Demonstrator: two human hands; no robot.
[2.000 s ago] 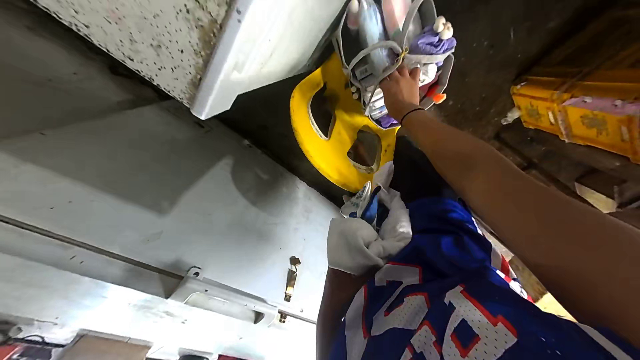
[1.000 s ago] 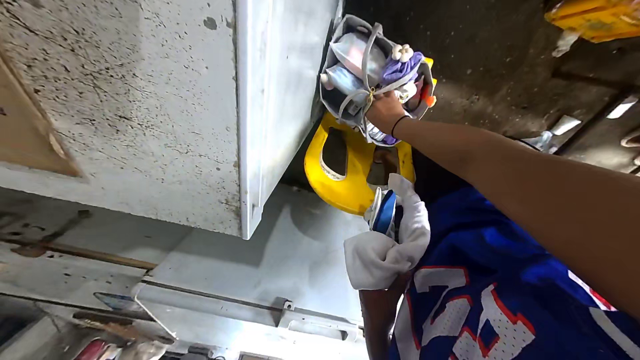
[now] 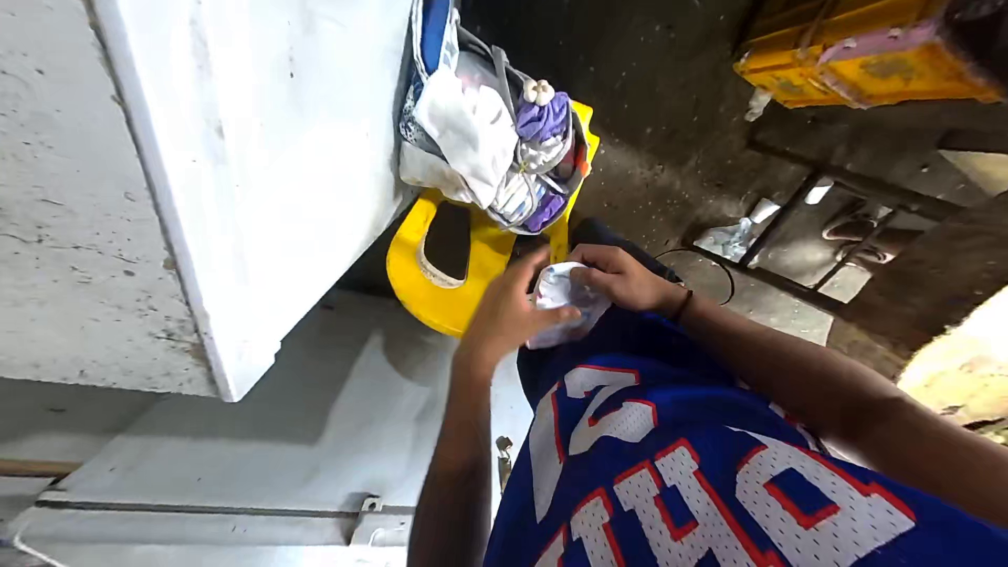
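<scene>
My right hand (image 3: 626,277) grips the edge of a small white plastic bag or pouch (image 3: 573,305) in front of my waist. My left hand (image 3: 512,311) is beside it, slightly blurred, with its thumb over the bag; whether it grips cannot be told. Beyond them a grey round basket (image 3: 584,169) stands on a yellow plastic chair (image 3: 442,303), holding purple cloth (image 3: 543,118), a garlic bulb (image 3: 539,92) and several bagged items. White cloth (image 3: 470,130) and a blue-and-white item (image 3: 433,39) lie over the basket's left side.
A white cabinet or counter (image 3: 299,142) with a speckled top is close on the left. At upper right are a yellow crate (image 3: 874,71), a dark metal frame (image 3: 795,193) and a crumpled clear plastic bag (image 3: 724,239) on the dark floor. A pale metal panel (image 3: 339,441) spans the lower left.
My right hand has left the basket and holds a white bag before me. The white cloth and blue item that were at my left hand now lie over the basket.
</scene>
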